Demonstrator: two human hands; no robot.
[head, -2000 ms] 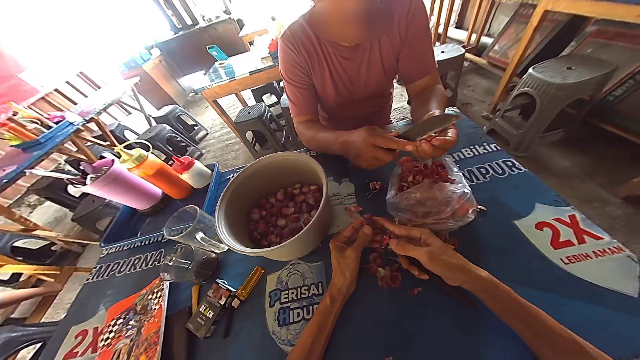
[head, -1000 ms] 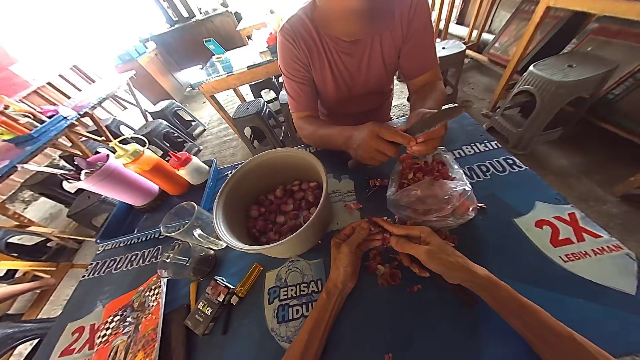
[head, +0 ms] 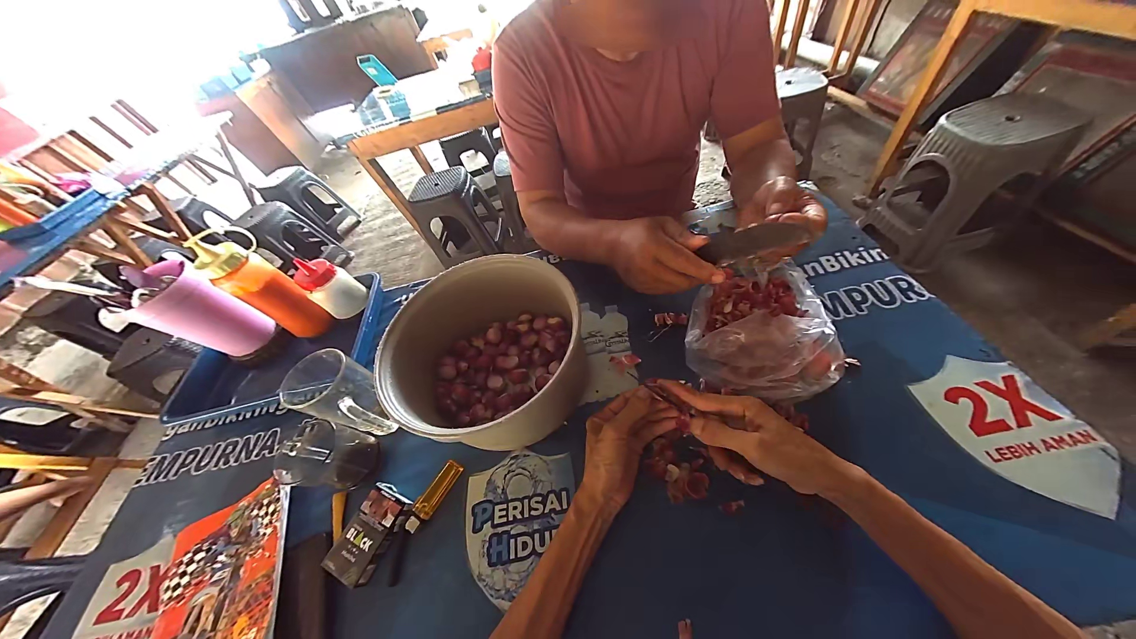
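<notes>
My left hand point(head: 621, 439) has its fingers closed on a small shallot point(head: 682, 424), which is largely hidden by my fingers. My right hand point(head: 763, 437) meets it there and holds a thin dark blade, probably a small knife point(head: 666, 396). Red peels point(head: 688, 479) lie on the table beneath both hands. To their left stands a deep metal pot point(head: 568, 355) with many peeled shallots point(head: 501, 368) inside. Just beyond my right hand, a clear plastic bag point(head: 768, 355) holds shallots and loose skins.
Across the table a person point(head: 639, 115) holds a wide knife point(head: 754, 240) over the bag. Left of the pot are glass mugs point(head: 324, 386), a blue tray point(head: 377, 311) with sauce bottles point(head: 275, 297) and a pink cup point(head: 209, 311), a cigarette pack point(head: 362, 537), a gold lighter point(head: 437, 490) and a magazine point(head: 226, 568).
The other person's knife has shifted and now lies flatter over the bag. My hands stay together in about the same place, with small changes of the fingers.
</notes>
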